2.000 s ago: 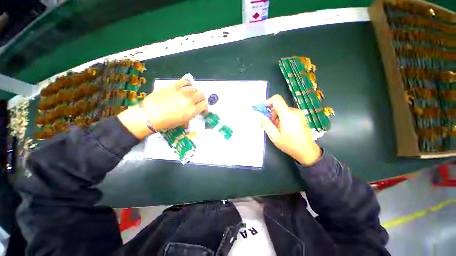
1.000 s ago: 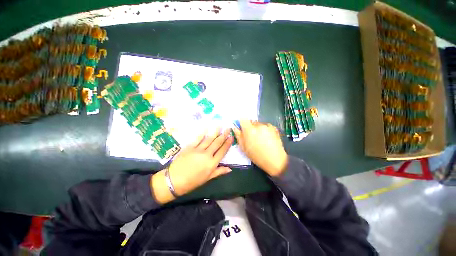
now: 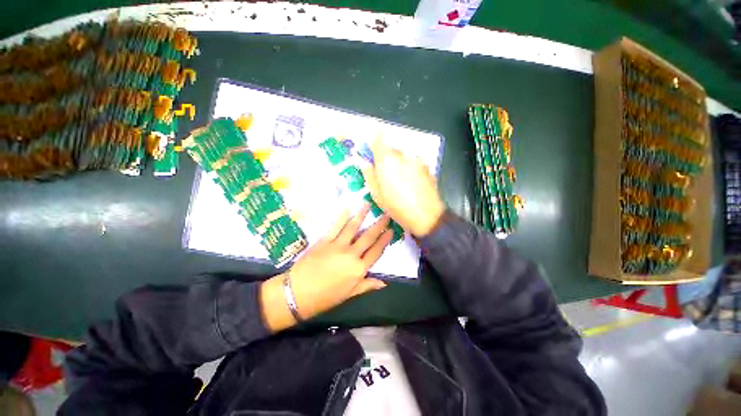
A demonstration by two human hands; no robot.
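Note:
A green circuit board strip (image 3: 352, 178) lies flat and slanting on a white work sheet (image 3: 231, 244). My left hand (image 3: 331, 270) is palm down with its fingers spread, the fingertips on the strip's lower part. My right hand (image 3: 403, 185) is over the strip's middle and upper part, closed on a small blue-and-white hand item (image 3: 366, 152); only a bit of blue shows at the fingertips. The hand hides part of the strip. A fanned batch of strips (image 3: 248, 191) with amber tails lies on the sheet's left side.
Stacked strips (image 3: 89, 101) lie at the far left. A smaller batch of strips (image 3: 493, 171) lies right of the sheet. A cardboard tray (image 3: 607, 162) packed with strips stands at the right. A bottle (image 3: 443, 18) with a red diamond label is on the back ledge.
The fanned batch, under my left hand two seconds ago, now lies on the sheet. My left hand came to the strip's lower part. My right hand moved from the strip's lower end up along it.

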